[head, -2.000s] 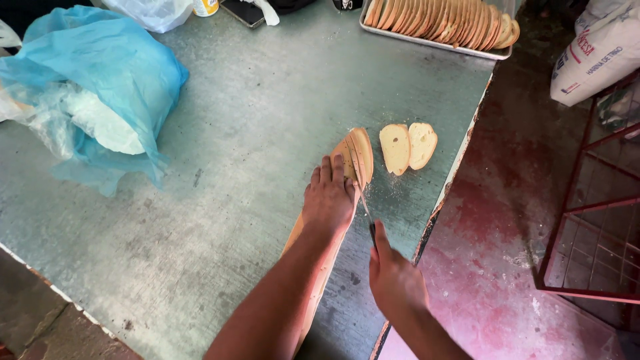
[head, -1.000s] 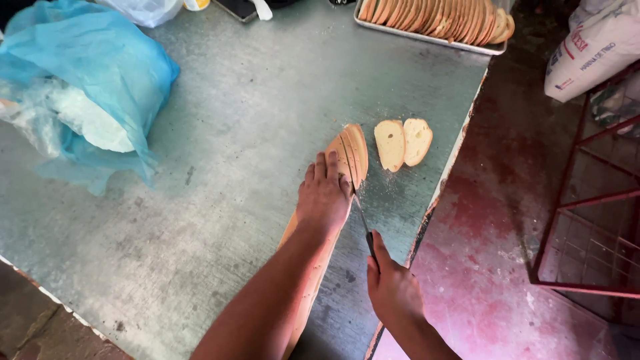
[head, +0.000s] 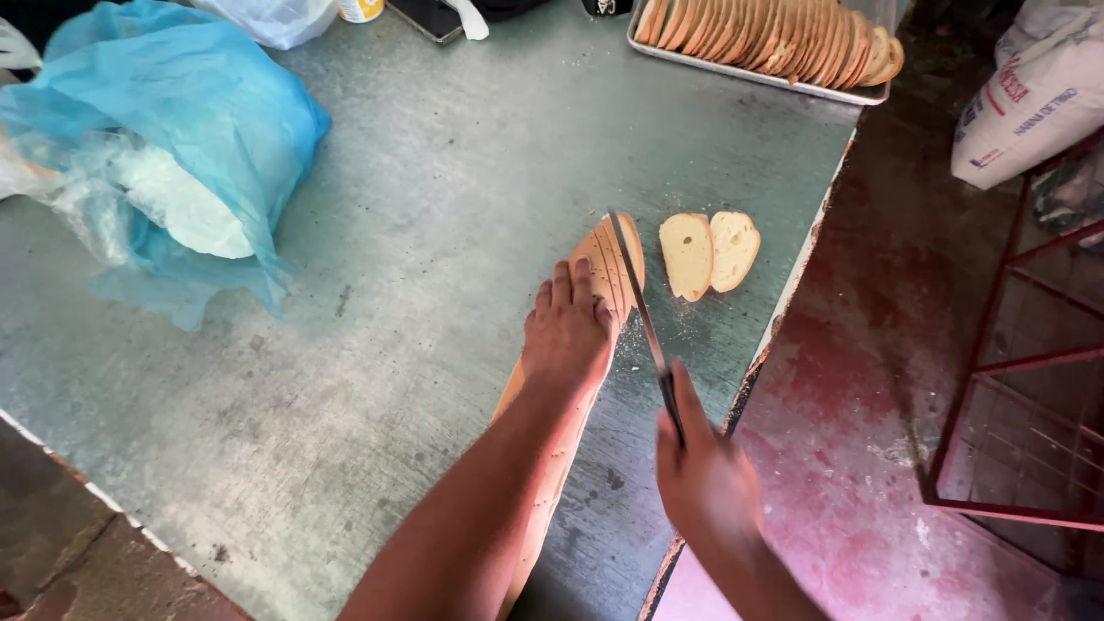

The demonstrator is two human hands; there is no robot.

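Note:
A long loaf of bread [head: 552, 470] lies lengthwise on the metal-topped table [head: 414, 259], with several cuts across its far end. My left hand [head: 569, 323] rests flat on the loaf just behind the cuts, fingers pointing away. My right hand [head: 711, 474] grips the dark handle of a long-bladed knife [head: 642, 306]; its blade lies along the cuts near the end piece. Two bread slices [head: 687, 257] lie flat to the right of the loaf, side by side. My left forearm hides part of the loaf.
A metal tray [head: 759, 79] of upright bread slices [head: 768, 39] stands at the table's far right corner. A blue plastic bag [head: 198, 95] lies at left, a phone [head: 429, 19] at the far edge. Beyond the right edge are a red metal rack [head: 970, 379] and a printed sack [head: 1026, 99].
The knife and my right hand have moved; the blade now reaches over the loaf's far end. A piece at that end leans slightly apart. My left hand stays on the loaf.

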